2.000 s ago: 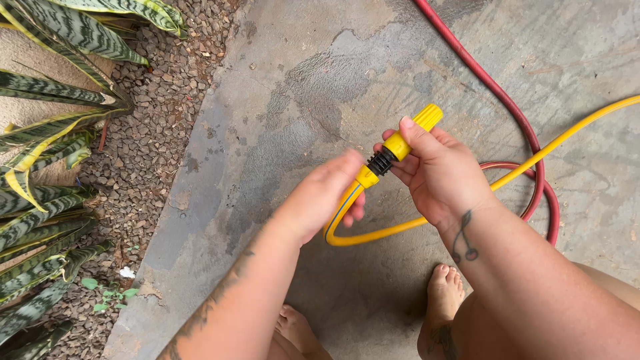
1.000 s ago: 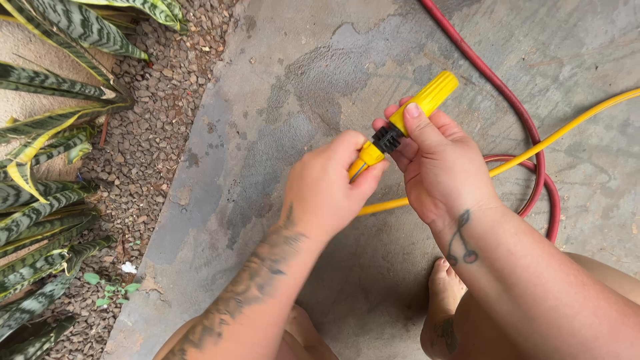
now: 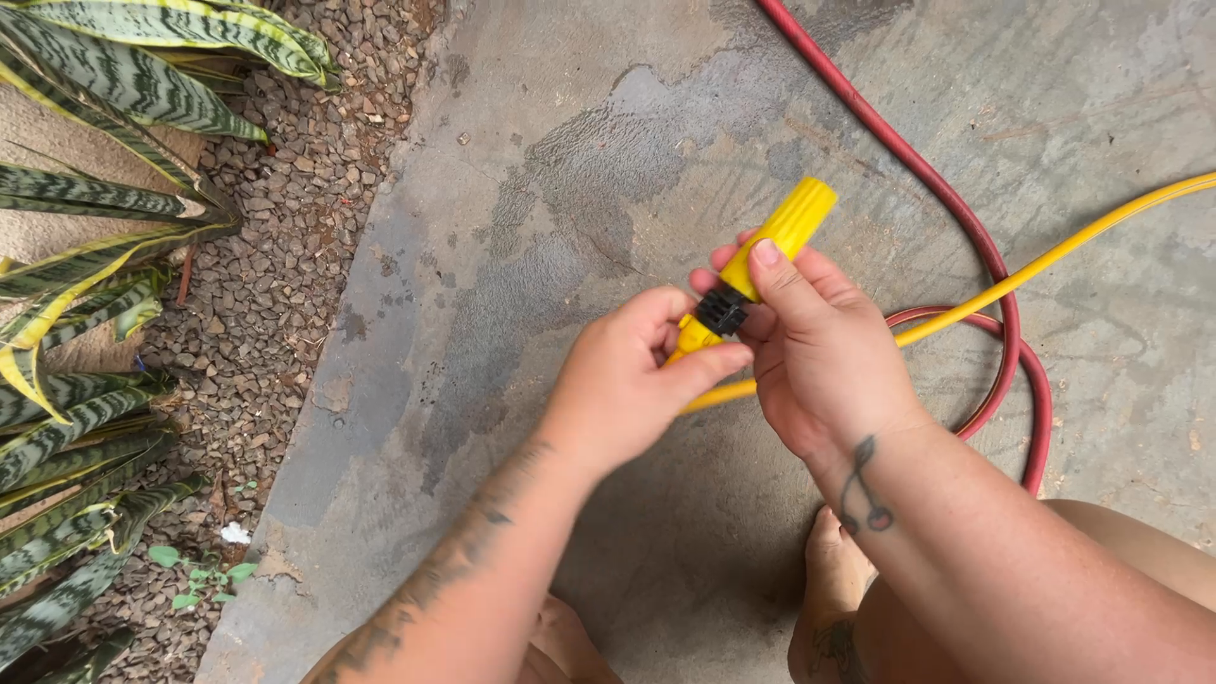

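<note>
My right hand (image 3: 826, 342) grips a yellow hose nozzle (image 3: 793, 223) with a black collar (image 3: 721, 310), its yellow barrel tilted up and to the right. Thumb and fingers of my left hand (image 3: 632, 380) close around the yellow hose connector (image 3: 695, 339) just below the collar. Connector and collar meet end to end; whether they are locked together I cannot tell. From under my hands a yellow garden hose (image 3: 1045, 264) runs off to the right. The connector's lower end is hidden by my left hand.
A red hose (image 3: 902, 152) loops over the concrete floor (image 3: 494, 399) on the right, with the yellow hose crossing it. Snake plants (image 3: 95, 81) and a gravel bed (image 3: 275, 237) line the left side. My bare feet (image 3: 836, 570) are on the floor below my hands.
My left hand has gone from loosely open fingers beside the connector to a closed hold around it. The nozzle stays in my right hand.
</note>
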